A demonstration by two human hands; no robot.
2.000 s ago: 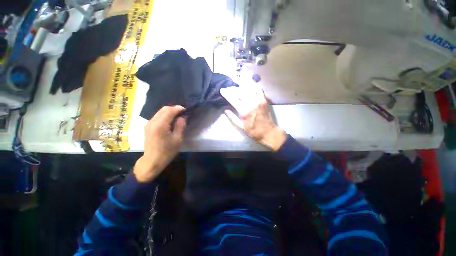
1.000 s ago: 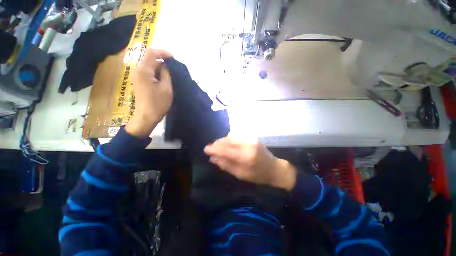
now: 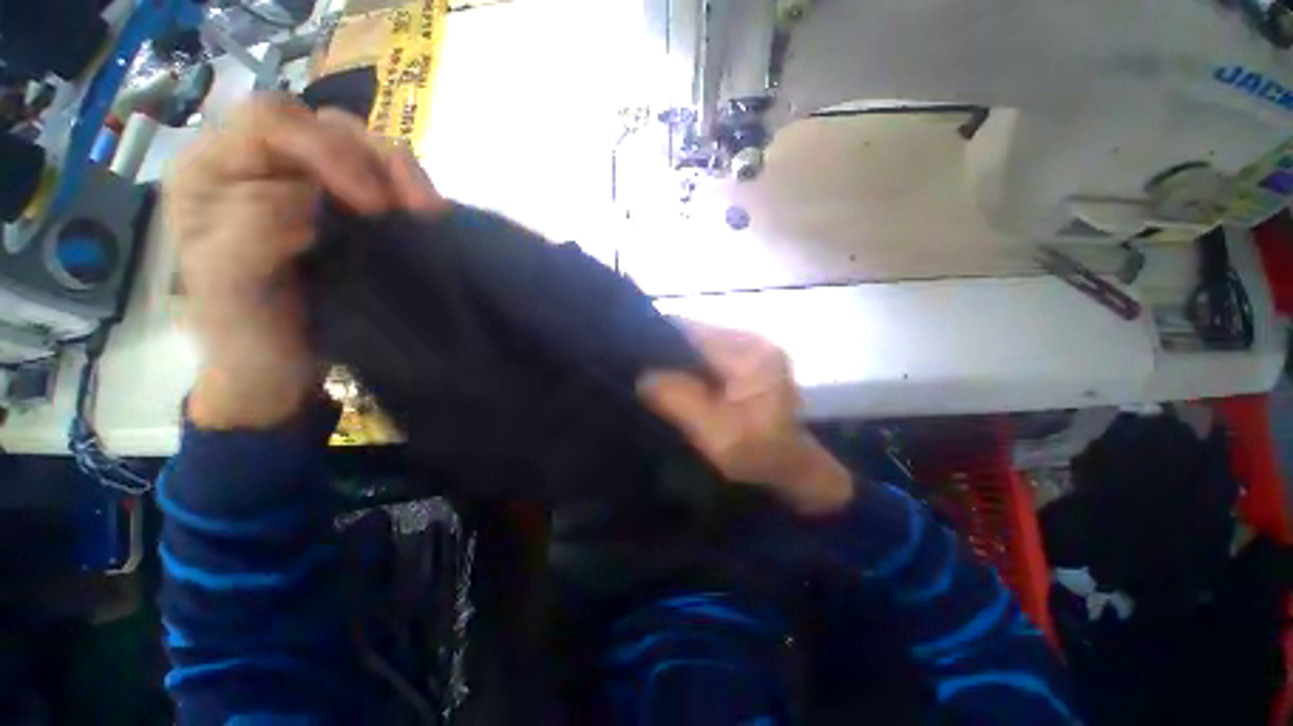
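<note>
A black garment piece [image 3: 496, 348] is stretched between my hands, raised over the front edge of the table, and blurred. My left hand [image 3: 277, 241] is blurred and grips its upper left end. My right hand [image 3: 745, 411] pinches its right end, thumb on top. The presser foot and needle [image 3: 695, 156] of the sewing machine [image 3: 908, 71] are behind the cloth, with no cloth under them that I can see.
Thread snips [image 3: 1089, 281] lie on the machine bed at right. Taped cardboard [image 3: 411, 71] and a bit of black cloth [image 3: 345, 94] are at upper left. A blue-grey machine [image 3: 85, 253] stands at far left. A red crate [image 3: 1010, 518] with black pieces [image 3: 1151, 489] is lower right.
The garment piece has come off the table and is now spread between my hands. My left hand moved left and up toward the camera; my right hand moved down, then slightly right.
</note>
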